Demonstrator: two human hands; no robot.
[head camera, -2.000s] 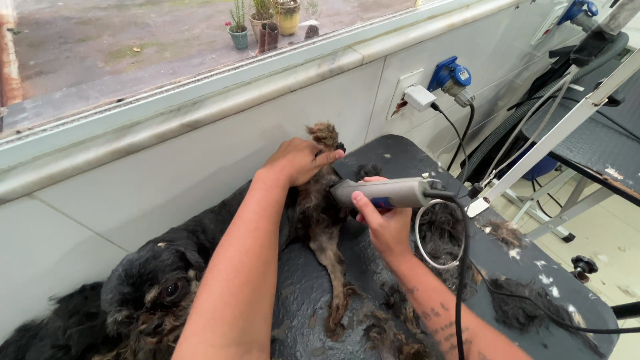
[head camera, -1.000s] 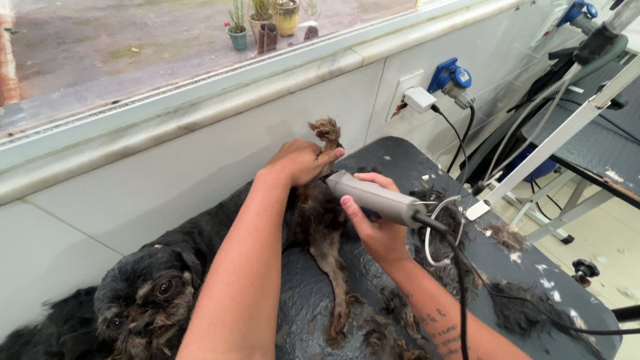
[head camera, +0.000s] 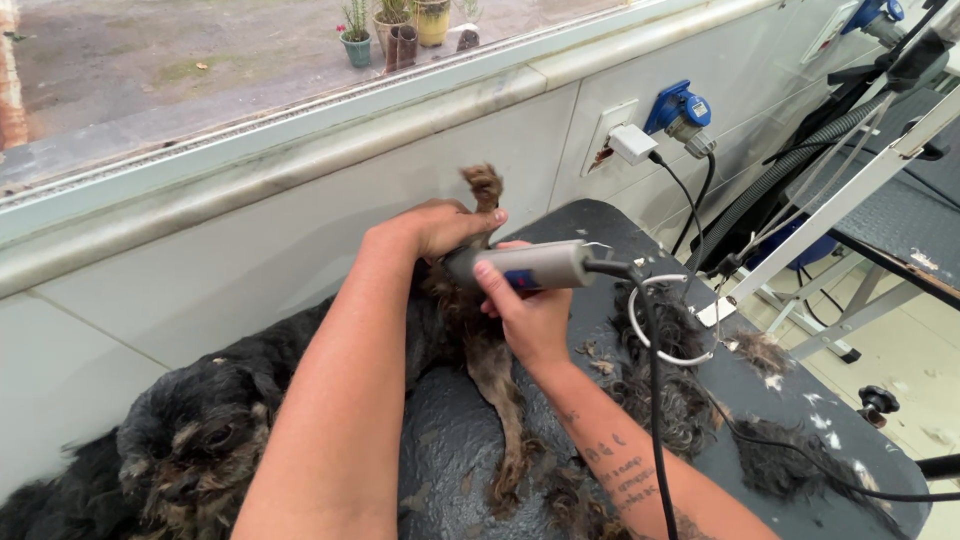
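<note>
A black and brown dog (head camera: 202, 435) lies on its side along the wall, its head at the lower left. My left hand (head camera: 442, 225) grips one of its legs below the raised brown paw (head camera: 484, 184). In my right hand (head camera: 525, 304) is a grey electric hair clipper (head camera: 532, 266) with a blue switch area, its head against the fur by the raised leg; the blade is mostly hidden. Another brown leg (head camera: 499, 405) stretches down over the black grooming table (head camera: 442, 457). The clipper's black cord runs down across my right forearm.
Cut fur (head camera: 664, 397) lies in clumps on the table's right part, beside a white loop (head camera: 637, 322). A tiled wall with a white plug (head camera: 631, 144) and a blue socket (head camera: 679, 112) borders the table. At right are a white metal arm (head camera: 817, 225) and a second table (head camera: 892, 187).
The clipper has swung to point more to the left, with its cord end higher than one second ago. My left hand still holds the leg.
</note>
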